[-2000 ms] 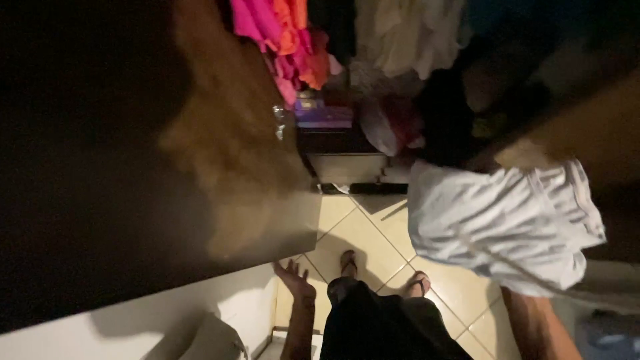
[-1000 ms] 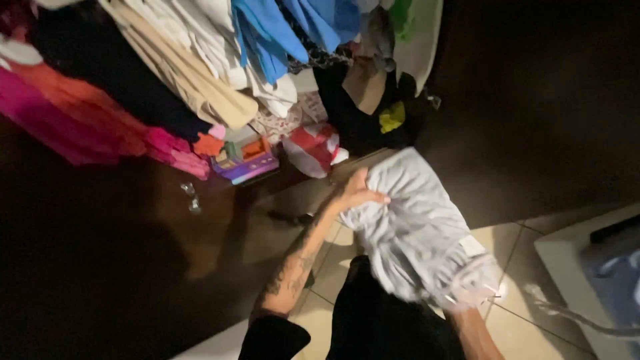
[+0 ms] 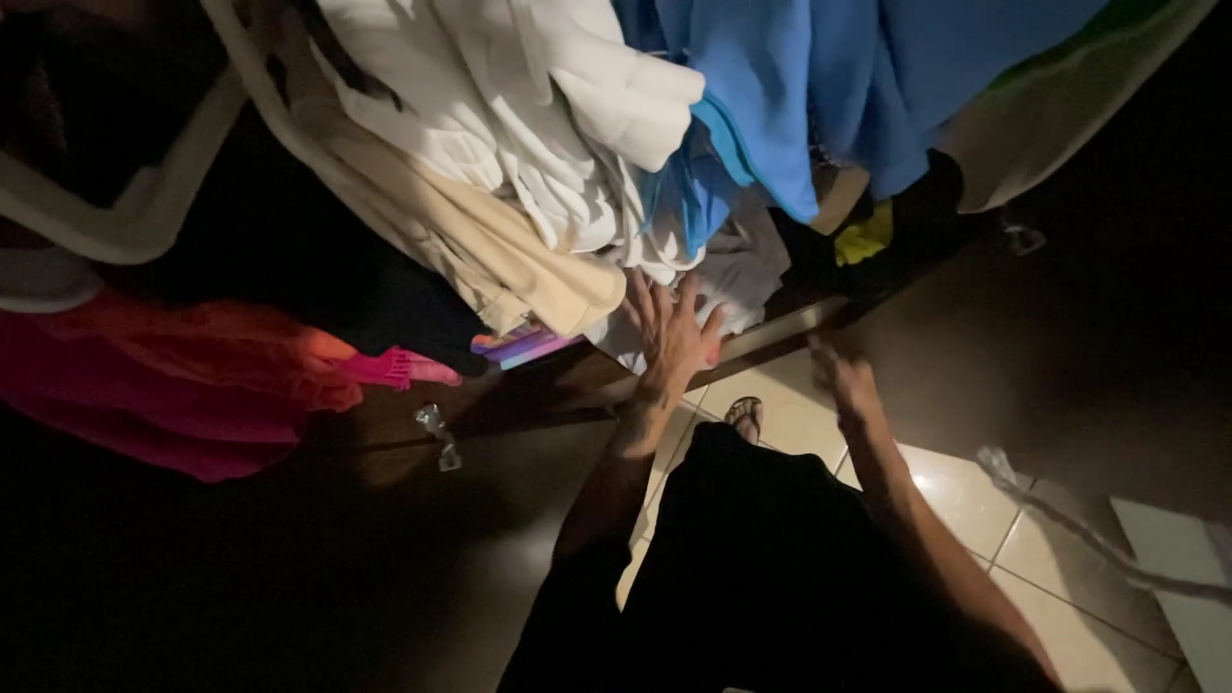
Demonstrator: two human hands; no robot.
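Note:
My left hand [image 3: 671,327], fingers spread, reaches onto pale grey cloth [image 3: 741,279] at the bottom of the wardrobe, just below the hanging white garments [image 3: 558,125]. Its fingertips touch the cloth or lie very near it. My right hand [image 3: 844,375] is to the right, beside the wardrobe's lower edge, blurred and dim; I see nothing plainly held in it. A beige garment [image 3: 520,260] hangs to the left of my left hand, and blue garments [image 3: 760,106] hang above and to its right.
Dark wardrobe doors with clear handles [image 3: 440,438] stand on both sides. A purple box [image 3: 529,345], a yellow cloth [image 3: 866,236], and red and pink clothes [image 3: 192,385] are in the wardrobe. Below are floor tiles [image 3: 938,491], my sandalled foot [image 3: 744,416] and a cord [image 3: 1088,539].
One second ago both my hands held the pale grey cloth in front of the wardrobe; now it lies inside at the bottom and my left hand is spread over it. The view has moved closer.

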